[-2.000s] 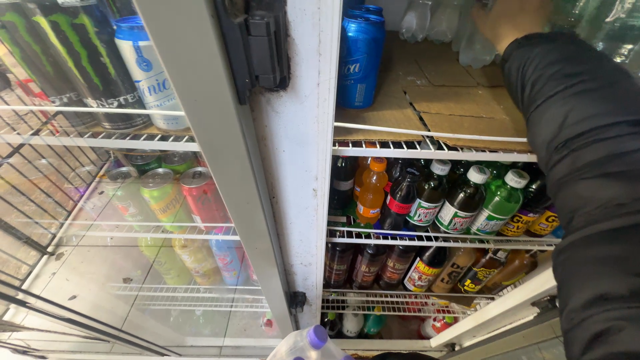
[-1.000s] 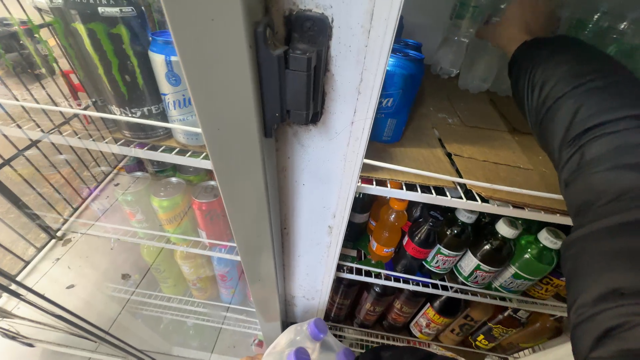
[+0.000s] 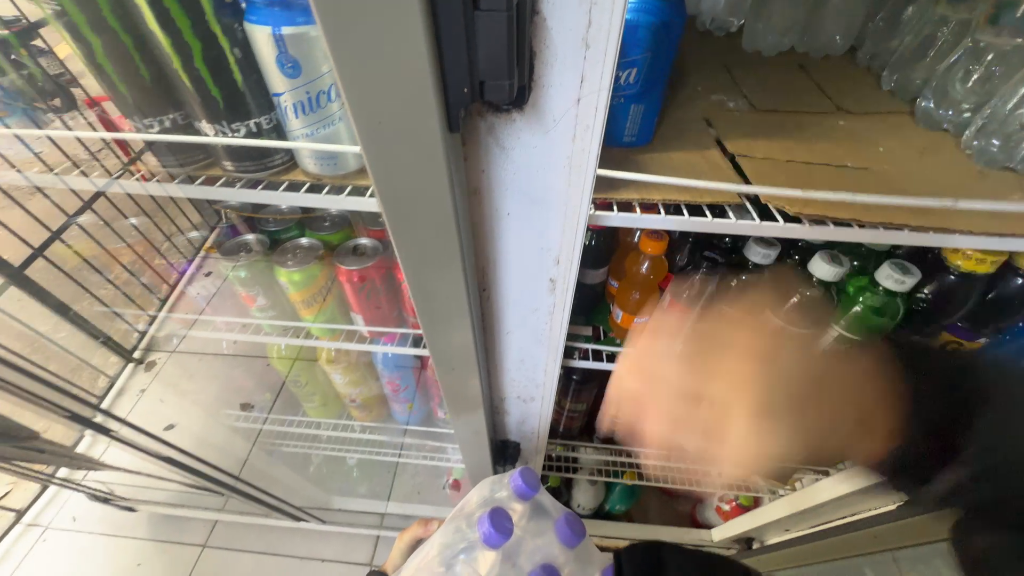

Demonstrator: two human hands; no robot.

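Observation:
My right hand (image 3: 744, 384), badly blurred, is in front of the middle shelf of soda bottles in the open fridge; blur hides whether it holds anything. At the bottom centre is a clear plastic pack of bottles with purple caps (image 3: 496, 528). My left hand (image 3: 412, 540) shows only in part at the pack's left side, touching the wrap. On the cardboard-lined upper shelf, clear plastic bottles (image 3: 952, 88) stand at the right and a blue can pack (image 3: 644, 76) at the left. Below are an orange soda bottle (image 3: 640, 276) and a green bottle with a white cap (image 3: 876, 300).
A grey door frame (image 3: 400, 200) and a white post (image 3: 532, 240) with a black hinge (image 3: 500, 56) divide the view. Energy drink cans (image 3: 232, 88) and soda cans (image 3: 300, 280) show behind glass at left. A black wire rack (image 3: 72, 272) stands at the far left.
My right hand has come down from among the clear bottles on the upper shelf to in front of the lower shelves. More of the purple-capped pack shows at the bottom.

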